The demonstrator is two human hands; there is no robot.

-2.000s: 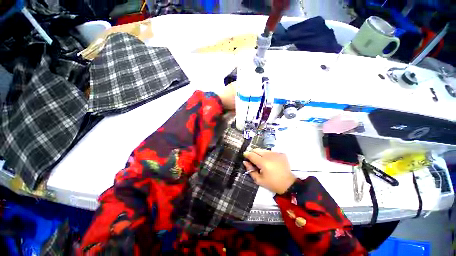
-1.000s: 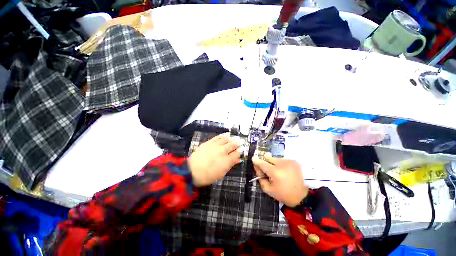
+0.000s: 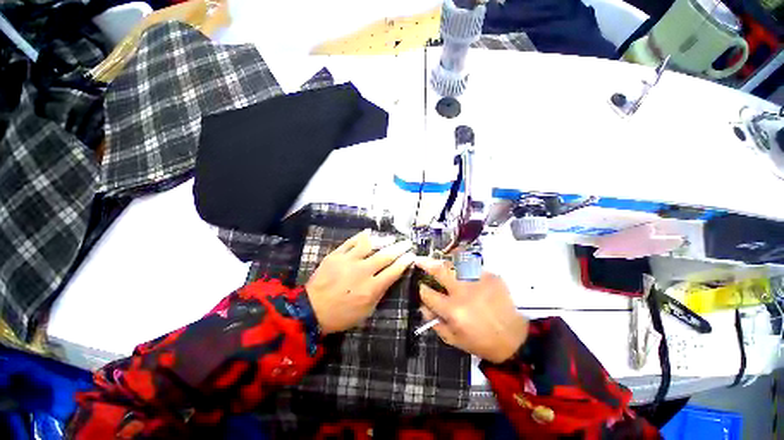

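Note:
A plaid garment panel [image 3: 387, 361] lies on the machine bed and hangs toward the front table edge. Its upper part runs under the presser foot [image 3: 427, 241] of the white sewing machine. A black lining piece [image 3: 266, 159] lies folded out to the left, beyond the panel. My left hand [image 3: 354, 279] rests flat on the panel just left of the foot. My right hand [image 3: 471, 311] pinches the cloth and a dark strip just right of and below the foot; a thin white item shows at its fingers. The fingertips partly hide the needle area.
Stacked plaid panels [image 3: 176, 107] lie at the left. Right of the head are a red-and-black case [image 3: 612, 273], a pink scrap [image 3: 638, 241], dark-handled snips [image 3: 682, 311], silver tweezers [image 3: 639, 333] and a yellow item [image 3: 726, 295]. A green mug [image 3: 692, 39] stands behind the machine.
My left hand has come from behind the machine head onto the panel beside the foot. The black piece now shows spread at the left. The view has shifted closer to the machine.

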